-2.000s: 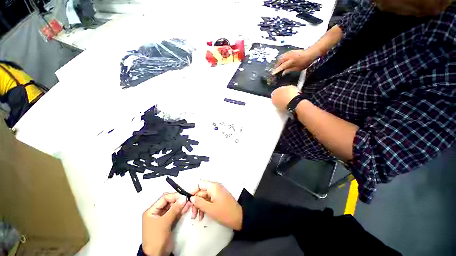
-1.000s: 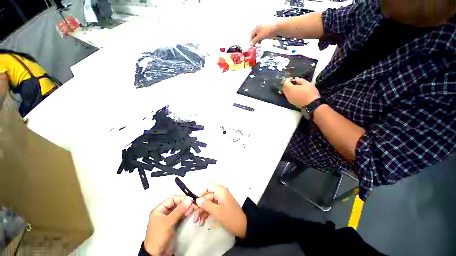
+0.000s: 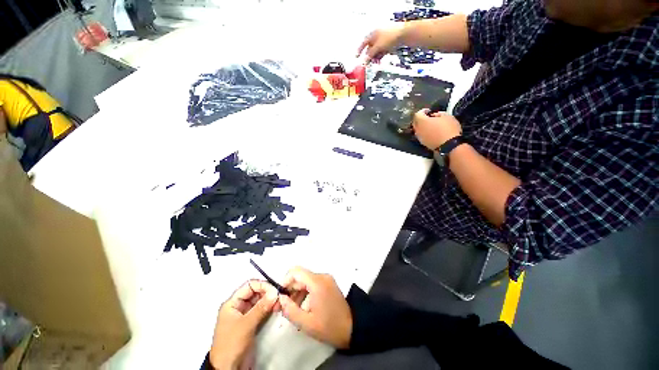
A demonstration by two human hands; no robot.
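My left hand (image 3: 244,318) and my right hand (image 3: 315,306) meet at the table's near edge, fingertips together on one black strip (image 3: 264,274). The strip sticks out up and to the left, seen nearly edge-on. Its lower end is hidden in my fingers; whether a small fitting is there I cannot tell. A loose pile of black strips (image 3: 230,207) lies beyond my hands on the white table (image 3: 144,303). Tiny clear or silvery fittings (image 3: 337,192) are scattered right of the pile.
A single strip (image 3: 348,152) lies near a coworker's dark mat (image 3: 368,119). A clear bag of strips (image 3: 238,90) and a red and yellow packet (image 3: 337,84) lie beyond. The coworker (image 3: 578,123) sits right. A cardboard box (image 3: 61,267) stands left; a person in yellow (image 3: 32,112) is farther back.
The strip in my fingers has turned from showing its flat, slotted face to nearly edge-on. The coworker's far hand has moved from the mat to beyond the packet.
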